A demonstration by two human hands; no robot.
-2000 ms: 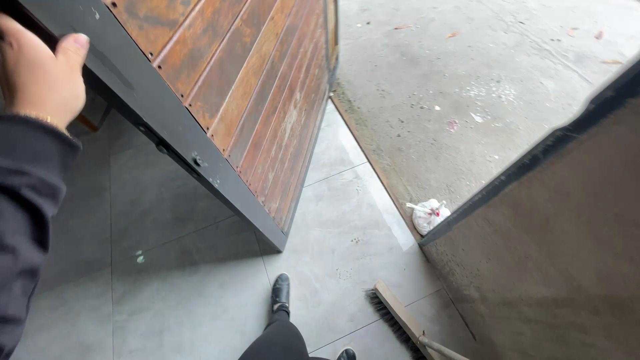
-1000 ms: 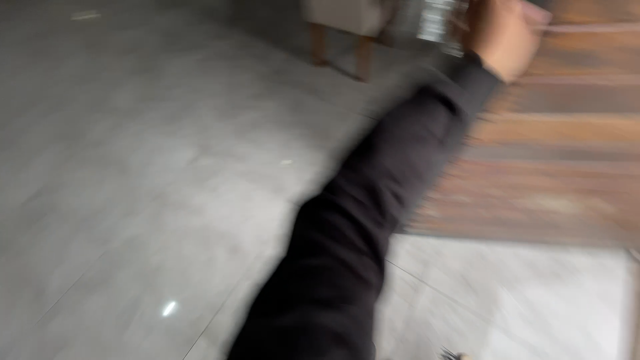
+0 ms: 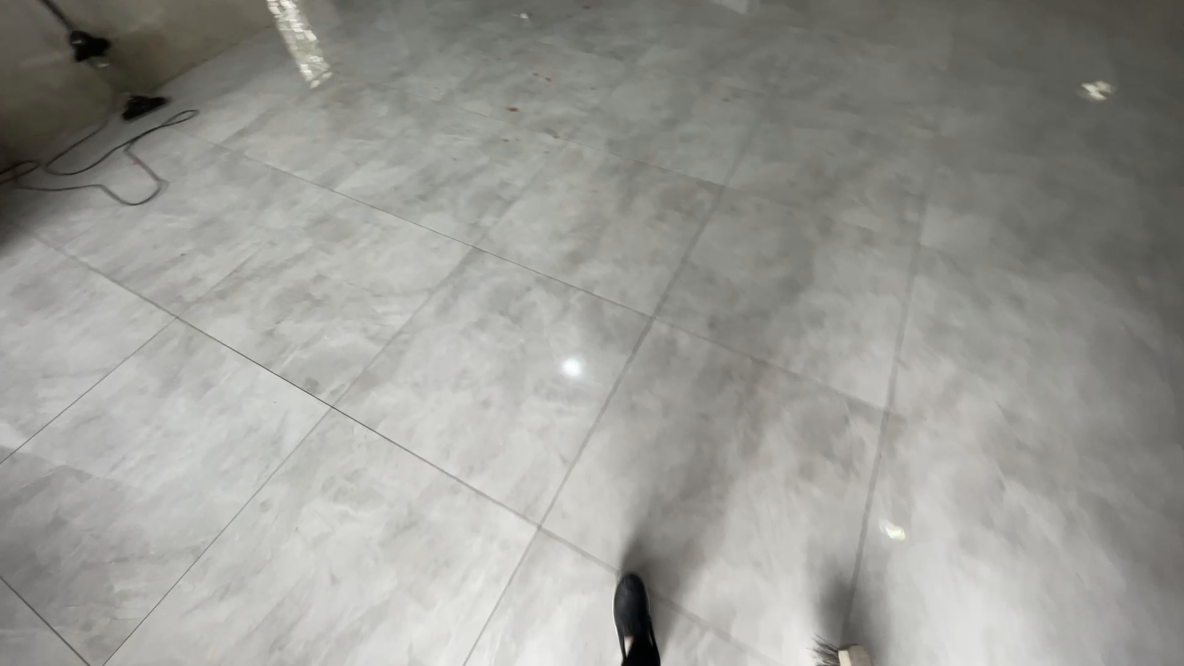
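Neither my left hand nor my right hand shows in the head view at this moment, so what they hold cannot be seen. At the bottom edge, right of the middle, part of a broom head [image 3: 853, 656] with dark bristles shows just above the grey tiled floor; its handle is out of view. My foot in a black shoe [image 3: 633, 606] stands on the tiles to the left of the broom head.
A thin dark cable [image 3: 134, 199] lies looped on the floor at the upper left, near a black object [image 3: 143, 107] beside the wall [image 3: 28, 92]. Large grey tiles [image 3: 416, 333] spread ahead, with small reddish-brown bits [image 3: 513, 110] farther off.
The view has swung away from the doorway to the indoor floor. My left hand, at the edge of the wood-slatted door two seconds ago, is out of view, as is the door.
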